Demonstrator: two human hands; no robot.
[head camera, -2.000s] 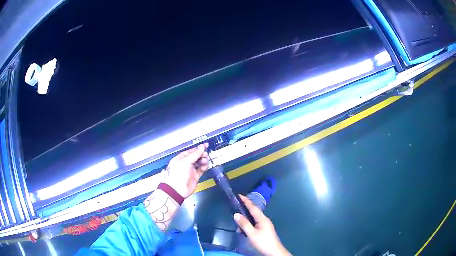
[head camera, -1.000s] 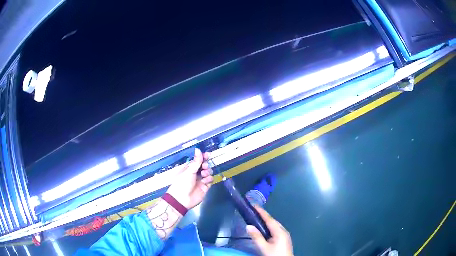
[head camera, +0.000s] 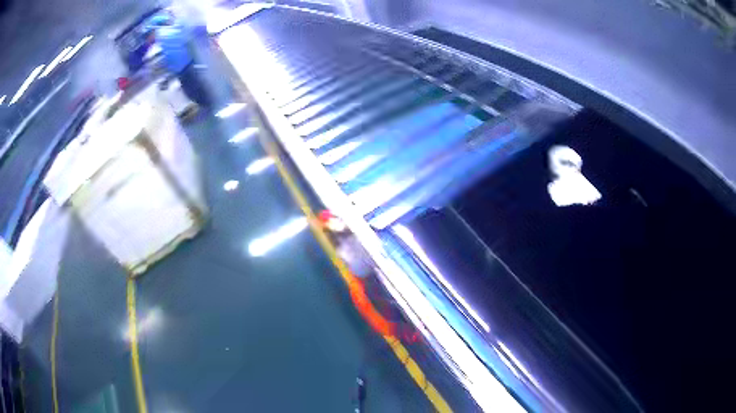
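A large glossy black panel (head camera: 557, 274) lies at the right, with bright reflections along its near edge and a blue strip beside it. A white roll (head camera: 565, 158) and a crumpled white piece (head camera: 575, 190) lie on the panel, touching or nearly so. Neither of my hands is in the picture. A small dark upright object, blurred, shows at the bottom edge (head camera: 361, 391); I cannot tell what it is.
A roller conveyor (head camera: 355, 105) runs to the back, with a long white side rail (head camera: 311, 165). A red-orange coil (head camera: 370, 310) hangs beside the rail. A large white block (head camera: 133, 189) stands on the green floor at left. A person in blue (head camera: 175, 52) is farther back.
The view has swung left along the line and is blurred. Both hands have left the picture. The white block, the rollers and the person have come into view.
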